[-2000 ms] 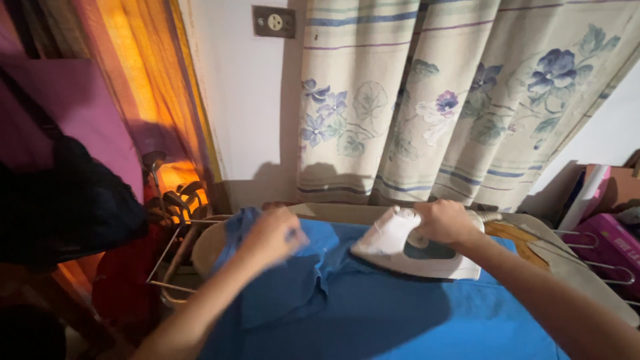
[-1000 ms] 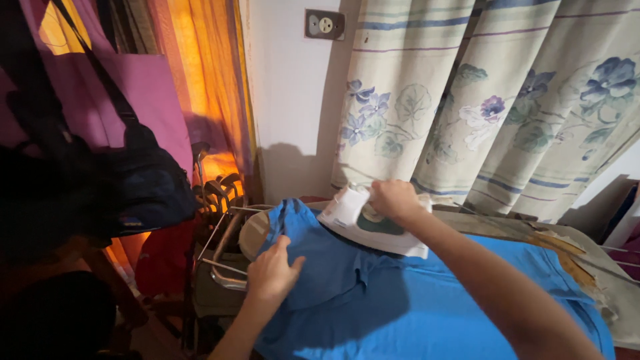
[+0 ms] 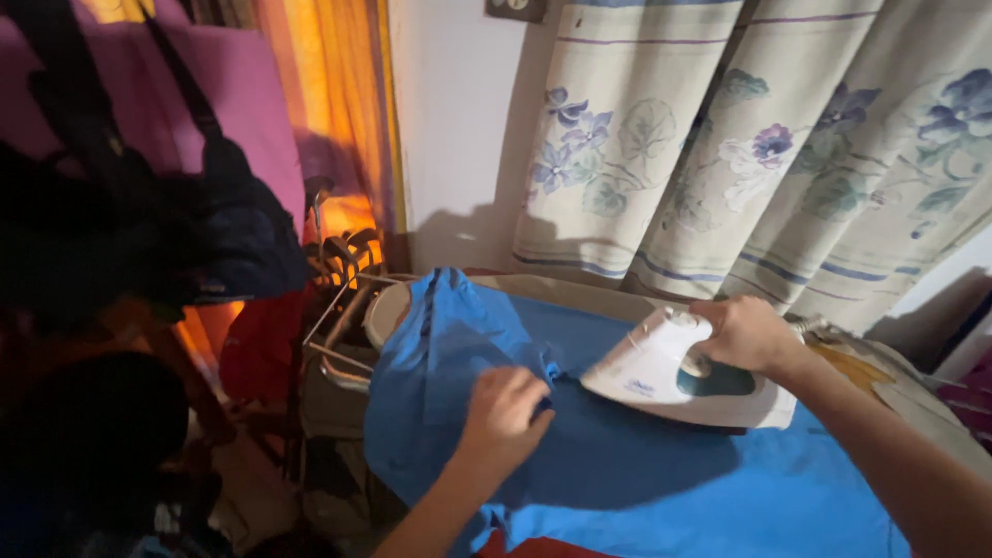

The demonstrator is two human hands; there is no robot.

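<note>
A blue cloth garment [image 3: 620, 480] lies over an ironing board [image 3: 573, 291], bunched at its left end and flatter on the right. My right hand [image 3: 748, 333] grips the handle of a white and green clothes iron [image 3: 651, 368], whose tip points left above the cloth. To the left of that tip, my left hand [image 3: 508, 407] is at the garment with its fingers curled and blurred; whether it pinches the cloth cannot be made out. Some red fabric [image 3: 542, 547] shows under the garment's near edge.
A floral curtain [image 3: 620, 155] hangs behind the board, beside a wall outlet [image 3: 517, 8]. At the left hang a black bag [image 3: 240, 225] and an orange curtain [image 3: 329, 77]. A metal wire frame [image 3: 341, 356] juts out at the board's left end. The iron's cord [image 3: 810, 325] trails at the right.
The iron in my right hand has moved right, away from the garment's bunched left end. My left hand has shifted on the cloth toward the iron's tip. The view has shifted.
</note>
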